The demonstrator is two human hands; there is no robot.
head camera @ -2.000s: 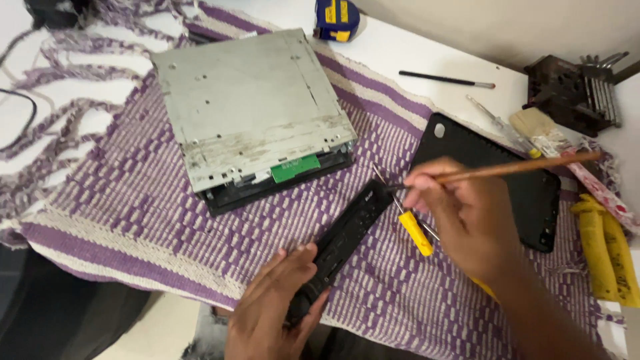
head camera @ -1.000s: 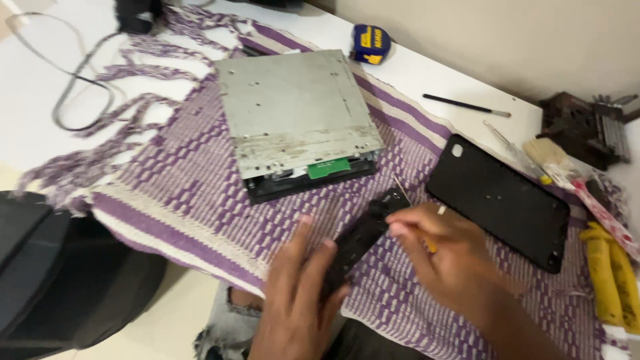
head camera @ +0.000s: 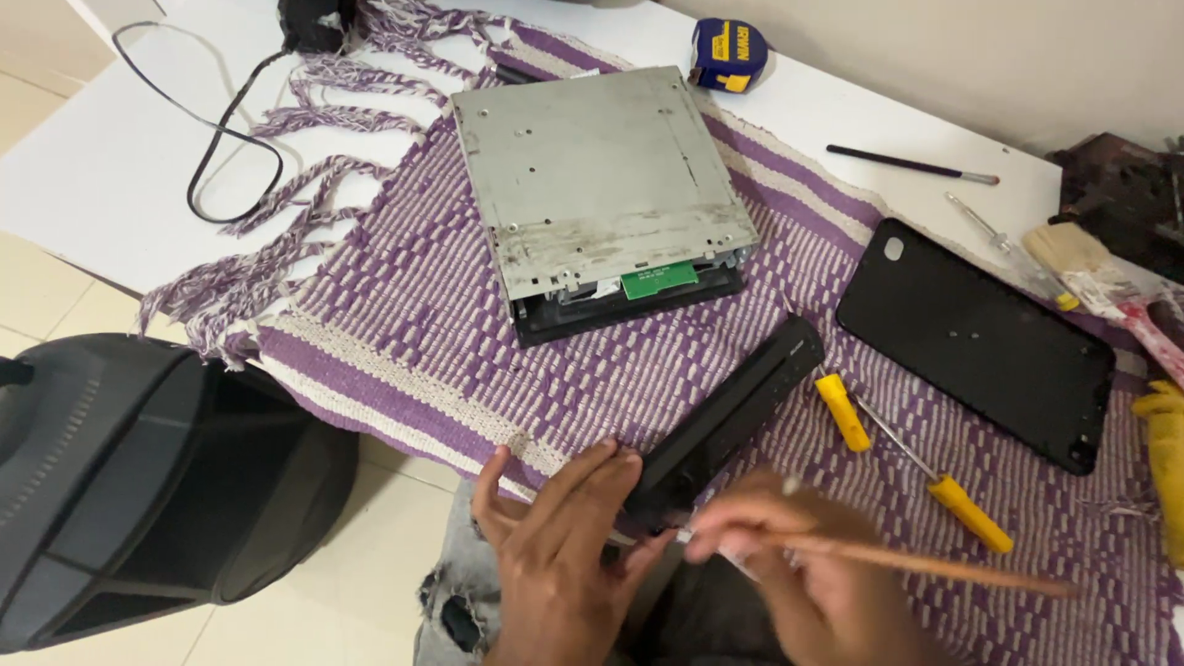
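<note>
My left hand holds the near end of a long black plastic front panel, which lies slanted on the purple-and-white woven cloth. In my right hand is a thin brush with a wooden handle; its tip is at the panel's near end, partly hidden by my fingers. Behind the panel sits a grey metal device chassis with a green circuit board showing at its front edge. Two yellow-handled screwdrivers lie right of the panel.
A black plastic back cover lies on the right. Beyond it are a slim dark brush, a clear-handled screwdriver and a wide paintbrush. A blue tape measure stands at the back, a black cable at left, yellow gloves at far right.
My right hand has moved with the brush from the panel's far end to its near end, close to my left hand. Both yellow-handled screwdrivers now show more fully.
</note>
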